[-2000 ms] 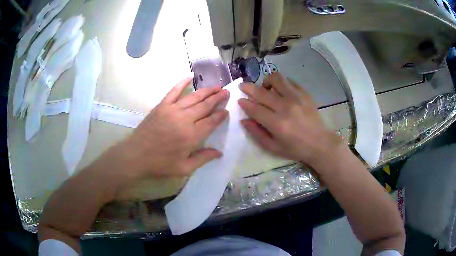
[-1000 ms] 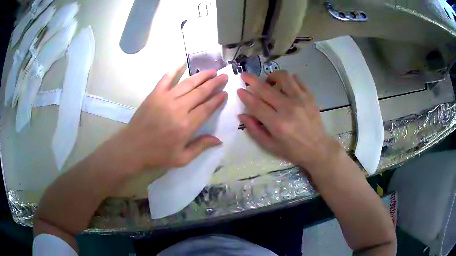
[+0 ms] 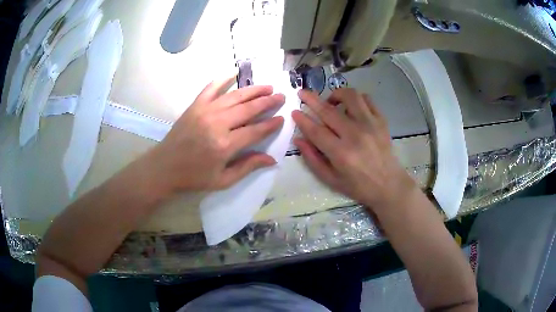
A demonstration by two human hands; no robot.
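Observation:
A white curved collar piece (image 3: 241, 204) lies on the machine bed and runs up under the presser foot (image 3: 296, 79). Its lower pointed end lies near the table's front edge. My left hand (image 3: 228, 137) lies flat on the piece's left side, fingers spread, fingertips just below the needle area. My right hand (image 3: 344, 140) rests along its right edge, fingertips close to the presser foot. Both hands press the piece down. The needle tip is too small to make out.
The sewing machine head (image 3: 335, 30) stands at top centre. A stack of collar pieces (image 3: 442, 128) lies right. A single pointed piece (image 3: 92, 106) crosses a white strip (image 3: 137, 122) at left, beside tied bundles (image 3: 52, 64). A grey flat bar (image 3: 184, 24) lies at top left.
The collar piece has moved forward under the presser foot, so its lower end is nearer my hands and its upper part extends past the needle. My hands keep nearly the same pose.

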